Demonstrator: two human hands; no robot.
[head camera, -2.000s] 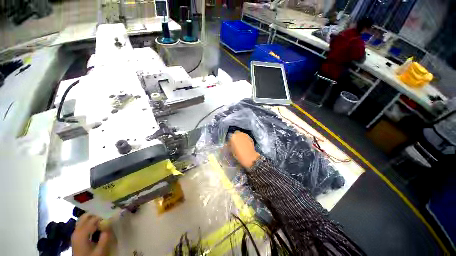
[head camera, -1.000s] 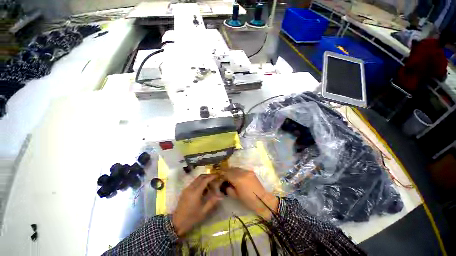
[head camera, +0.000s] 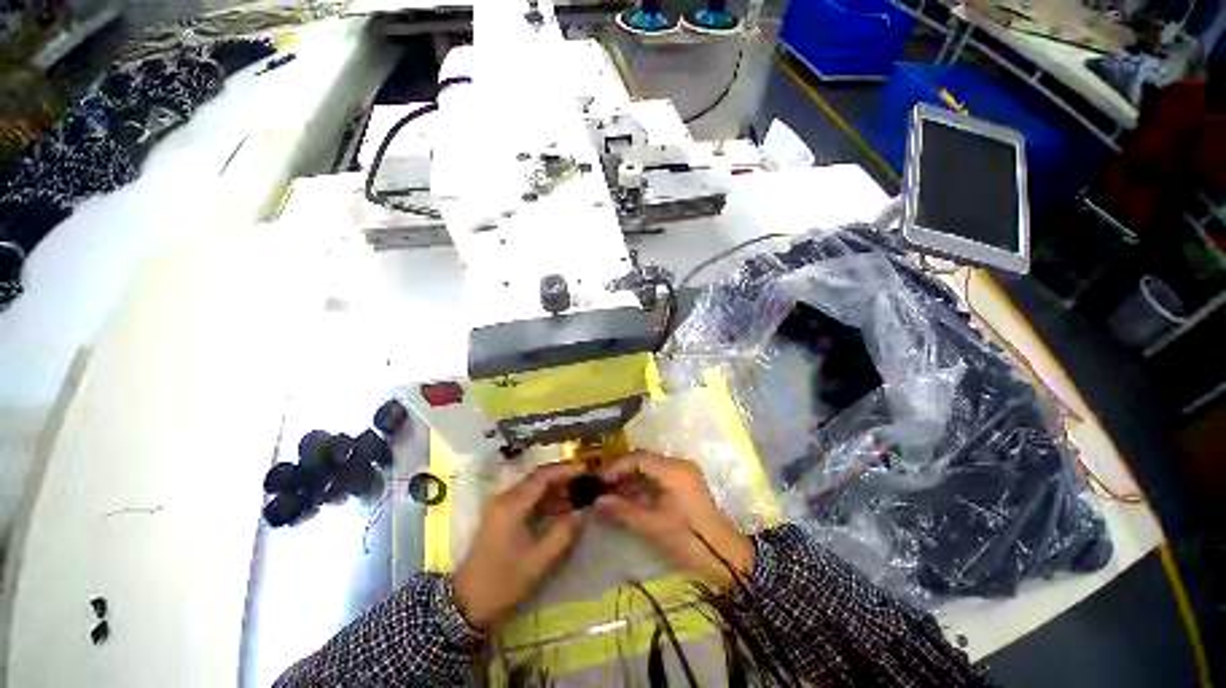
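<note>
A small black band piece (head camera: 586, 489) is held between the fingertips of both hands, just in front of the orange-yellow plate (head camera: 596, 450) under the sewing machine head (head camera: 558, 370). My left hand (head camera: 522, 540) grips its left side and my right hand (head camera: 672, 513) its right side. The fingers hide part of the piece. Several sewn black loops (head camera: 323, 473) lie in a pile on the shiny metal plate at the left. A single black ring (head camera: 428, 489) lies between the pile and the yellow tape (head camera: 440, 538).
A clear plastic bag (head camera: 928, 444) full of black pieces lies at the right, its mouth open. A control panel (head camera: 965, 188) stands behind it. A large dark heap (head camera: 101, 128) is at the far left. Two black bits (head camera: 98, 620) lie on the white table. Blue bins (head camera: 847, 40) stand behind.
My right hand has come from the plastic bag to the machine front, and my left hand from beside the loop pile. Both now meet at the black piece. The view has turned right, then shifted slightly.
</note>
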